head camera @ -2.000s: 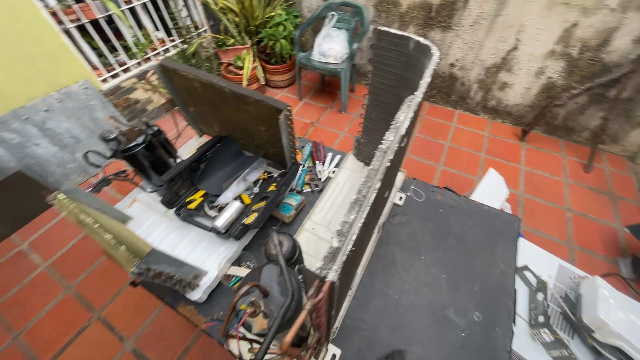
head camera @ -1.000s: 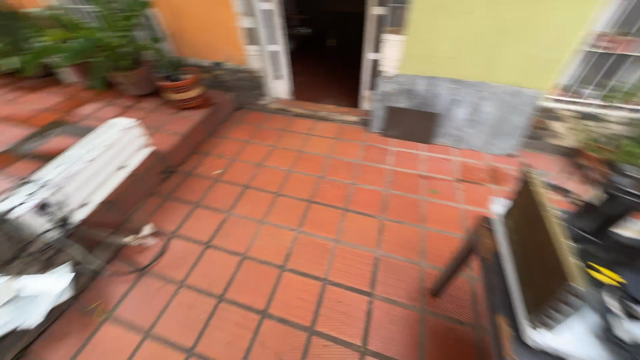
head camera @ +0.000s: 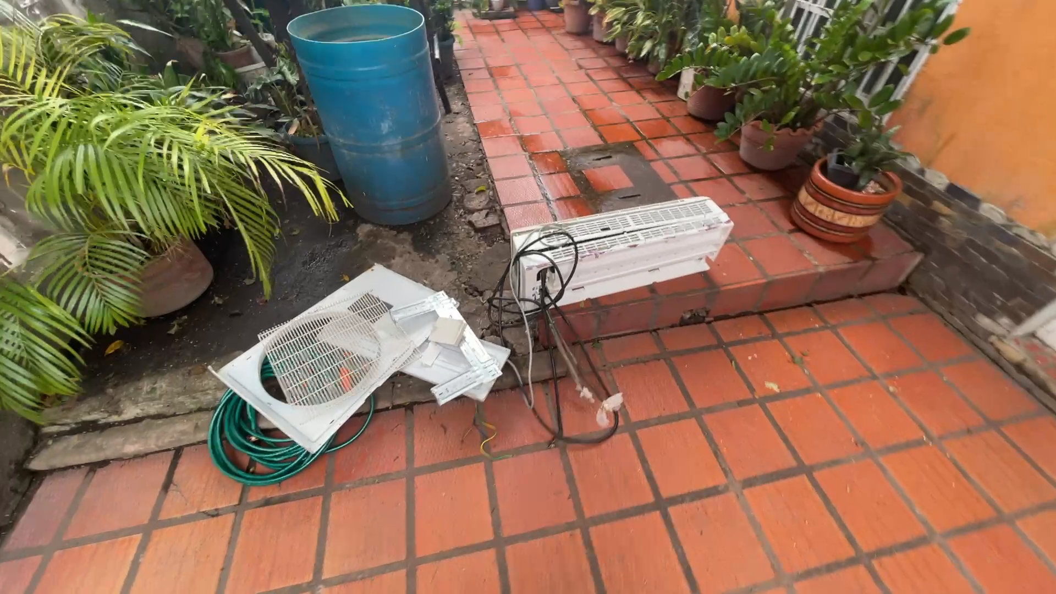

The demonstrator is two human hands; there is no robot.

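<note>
Neither of my hands is in view. A white indoor air conditioner unit [head camera: 627, 247] lies on the raised tiled step, with black cables [head camera: 554, 285] coiled at its left end and trailing down to the lower tiles. Left of it lie white metal panels [head camera: 371, 285], one with a round opening and a wire fan grille [head camera: 323, 356]. Metal brackets [head camera: 469, 378] and a small pale block [head camera: 446, 332] rest on the panels. A coiled green hose [head camera: 247, 450] sits partly beneath the panel with the round opening.
A blue barrel [head camera: 375, 124] stands on the soil behind the panels. Palm fronds [head camera: 124, 157] spread at the left. Potted plants [head camera: 771, 144] and a striped clay pot [head camera: 846, 202] line the right side. The tiled step's edge [head camera: 792, 295] crosses the view.
The view has swung far, from the bench with the tool case and finned coils, past a doorway, to the air conditioner unit and panels on the ground.
</note>
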